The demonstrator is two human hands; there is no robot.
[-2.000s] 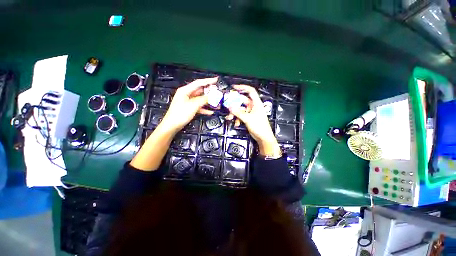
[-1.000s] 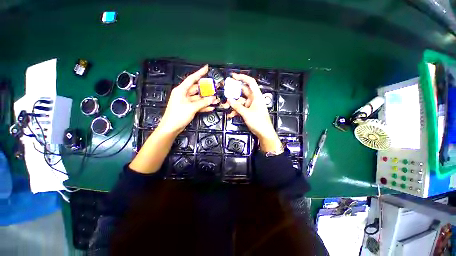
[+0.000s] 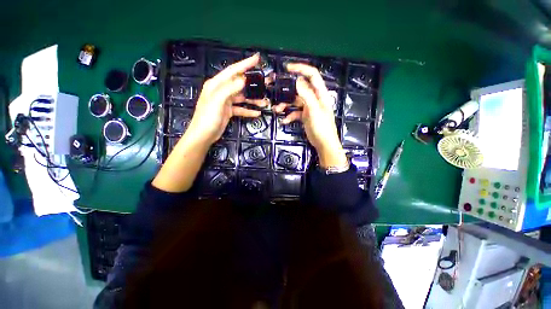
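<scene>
My left hand (image 3: pixel 226 99) holds a smartwatch unit (image 3: pixel 255 85) by its edges between thumb and fingers. My right hand (image 3: pixel 309 102) holds another smartwatch unit (image 3: pixel 286 89) beside it, with a small gap between the two. Both screens face me and look dark, with a small faint mark in the middle. The hands are above the upper middle of the glossy black blister tray (image 3: pixel 356 110). Several pockets hold watch units with a round sensor showing. My hands and forearms hide part of the tray.
Round watch cases (image 3: pixel 139 107) and a dark disc (image 3: pixel 116 80) lie left of the tray, near cables and a multi-port charger (image 3: pixel 65 124). A small square part (image 3: pixel 87 55) lies upper left. At right are a thin silver tool (image 3: pixel 390 169), a handheld fan (image 3: pixel 460 150) and a control box (image 3: pixel 492 196).
The two screens have gone from white, then yellow-orange and white, to dark. Both hands still hold the units. The view has shifted, and the lit cyan square is out of view.
</scene>
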